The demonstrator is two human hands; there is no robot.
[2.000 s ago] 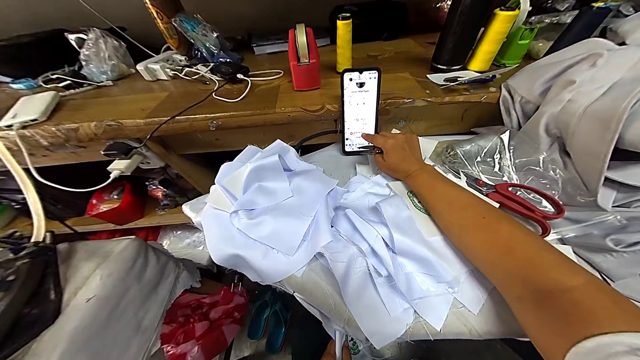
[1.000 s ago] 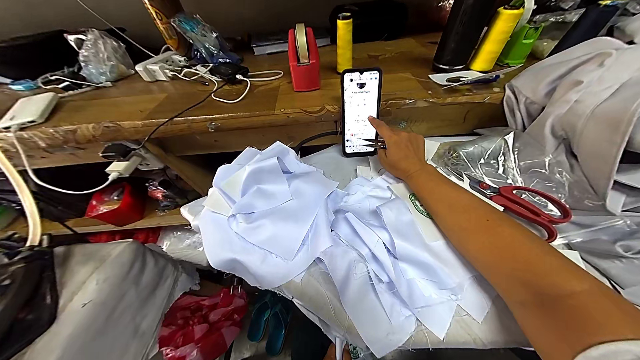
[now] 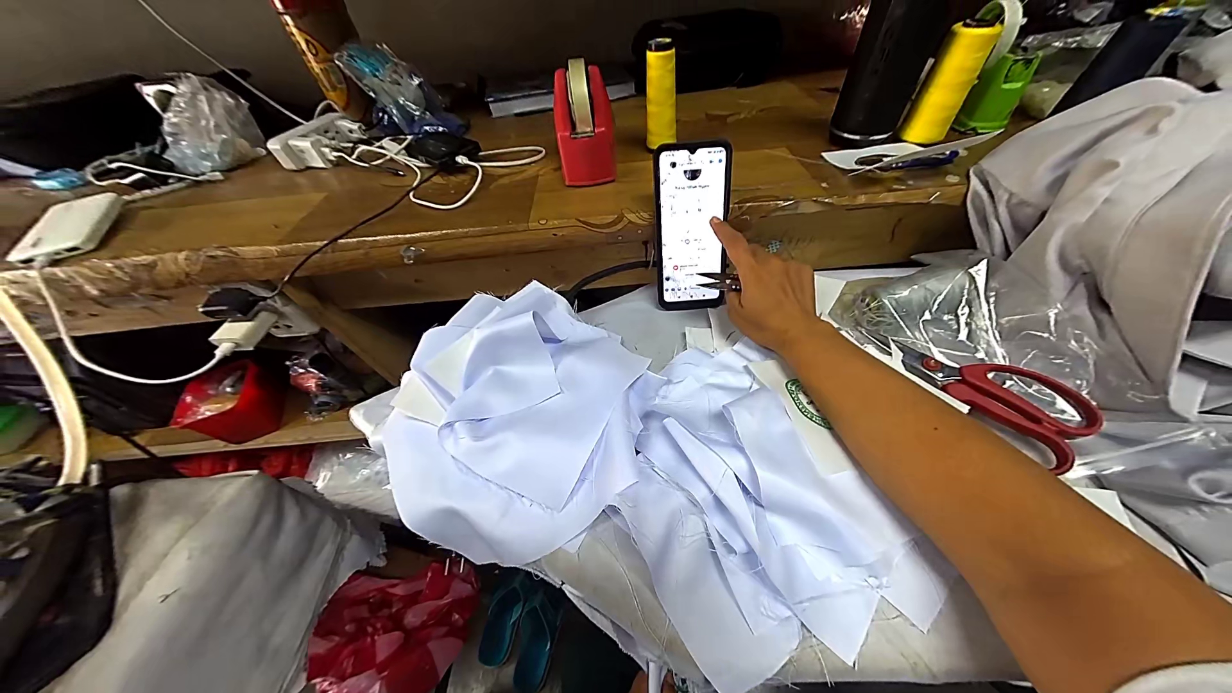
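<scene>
My right hand (image 3: 770,289) reaches in from the right, its index fingertip at the lit screen of a black-framed smartphone (image 3: 690,226). The phone stands upright against the wooden shelf's front edge. A small pointed metal tool (image 3: 720,281), perhaps thread snips, sticks out from under the curled fingers. Below lie frayed white fabric pieces (image 3: 529,414) in a loose pile. Red-handled scissors (image 3: 1020,395) rest to the right of my forearm. At the bottom edge a sliver of skin shows, too little to tell whether it is my left hand.
On the wooden shelf (image 3: 481,217) are a red tape dispenser (image 3: 584,125), a yellow thread cone (image 3: 661,96), tangled white cables (image 3: 404,173) and a white power bank (image 3: 69,229). Grey fabric (image 3: 1107,221) and clear plastic (image 3: 962,308) lie at the right. Blue sandals (image 3: 520,626) are below.
My right hand's index finger was lower on the phone screen two seconds ago; it has moved up to the screen's right side. The fabric pile looks the same.
</scene>
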